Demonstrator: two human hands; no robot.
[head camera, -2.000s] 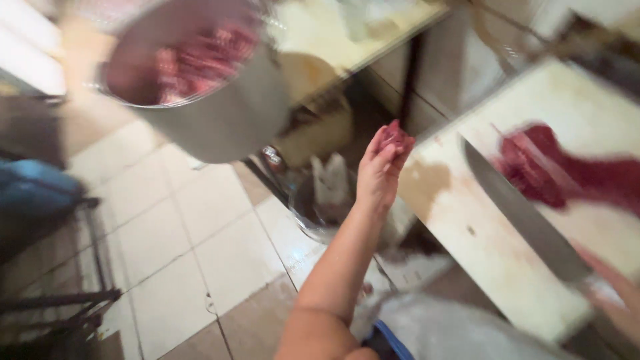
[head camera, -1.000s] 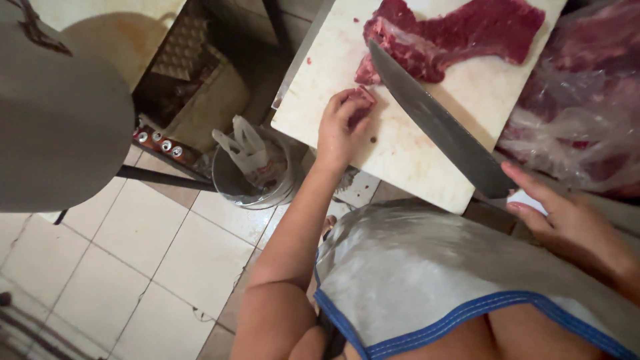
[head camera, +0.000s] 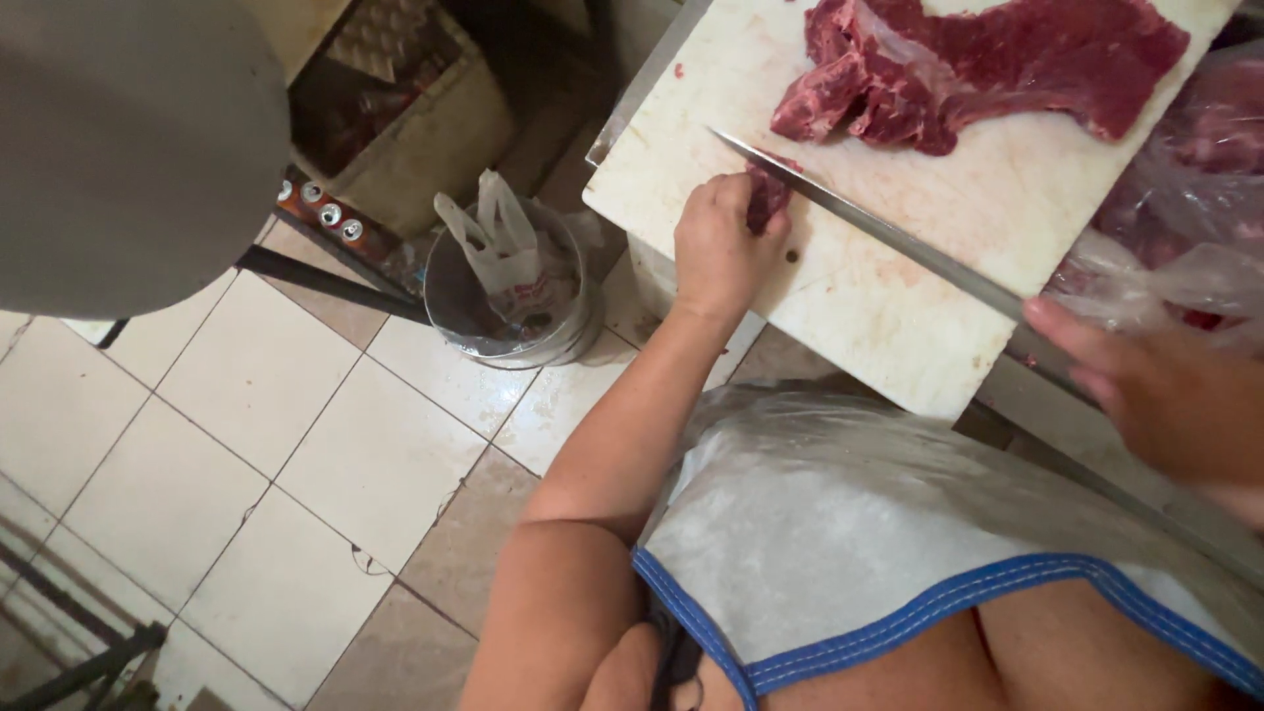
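My left hand (head camera: 726, 242) grips a small piece of raw red meat (head camera: 768, 197) near the left corner of the white cutting board (head camera: 889, 341). Against that piece's upper edge lies the long blade of a kitchen knife (head camera: 889, 235), its tip pointing up and left. My right hand (head camera: 1175, 405) closes round the knife's handle at the right, which the fingers hide. A large slab of raw red meat (head camera: 1027, 59) rests on the board beyond the blade, apart from the held piece.
Clear plastic with more raw meat (head camera: 1175, 237) lies right of the board. On the tiled floor (head camera: 346, 464) a metal bucket (head camera: 583, 316) holds a plastic bag (head camera: 504, 257). A large grey pot (head camera: 138, 158) and a stained bin (head camera: 444, 118) stand left. My apron (head camera: 839, 523) is close to the board.
My left hand has come down onto the board with the small meat piece. The knife blade has moved from beside the slab to that piece. The view has swung round since the earliest frame.
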